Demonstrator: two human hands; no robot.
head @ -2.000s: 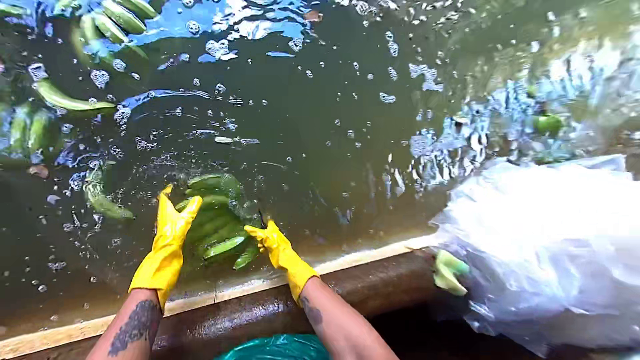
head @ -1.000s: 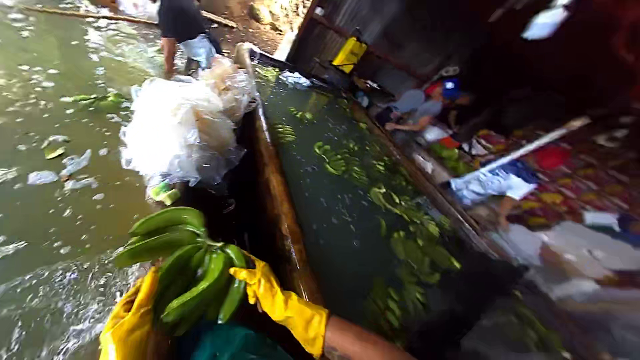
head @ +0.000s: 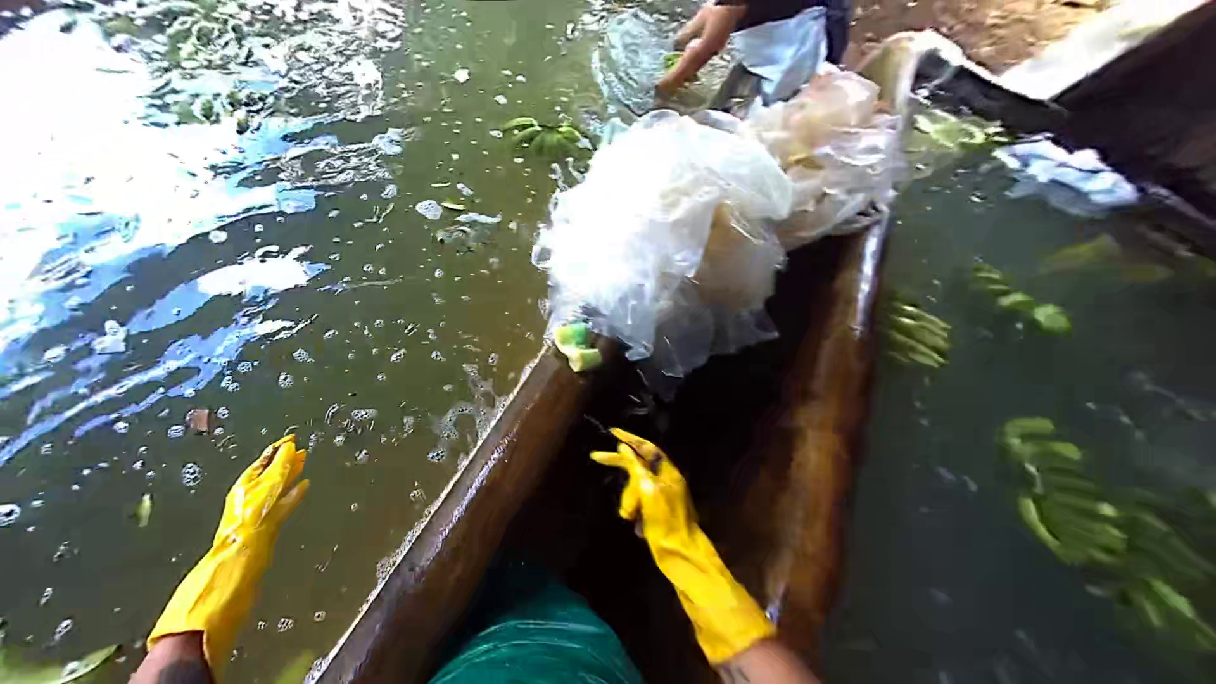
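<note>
My left hand (head: 271,480), in a yellow rubber glove, is over the murky water at the lower left, fingers apart and holding nothing. My right hand (head: 646,475), gloved the same way, is above the dark gap between two brown walls. A small, thin dark tool shows at its curled fingers; its kind is not clear. The left wall (head: 446,532) runs between my hands. Ahead of my right hand, a small green and pale piece, perhaps a sponge (head: 578,347), rests on the wall's end, beside a heap of clear plastic bags (head: 665,218).
Green banana clusters (head: 1064,484) float in the right-hand tank, beyond its brown wall (head: 826,427). Another cluster (head: 546,138) floats ahead in the left water. At the top, another person's hand (head: 698,43) is near plastic. Green wet material (head: 537,632) shows at the bottom.
One second ago my hands held a green banana cluster; now neither holds it. My hands have moved apart. The view has swung back left from the right-hand tank.
</note>
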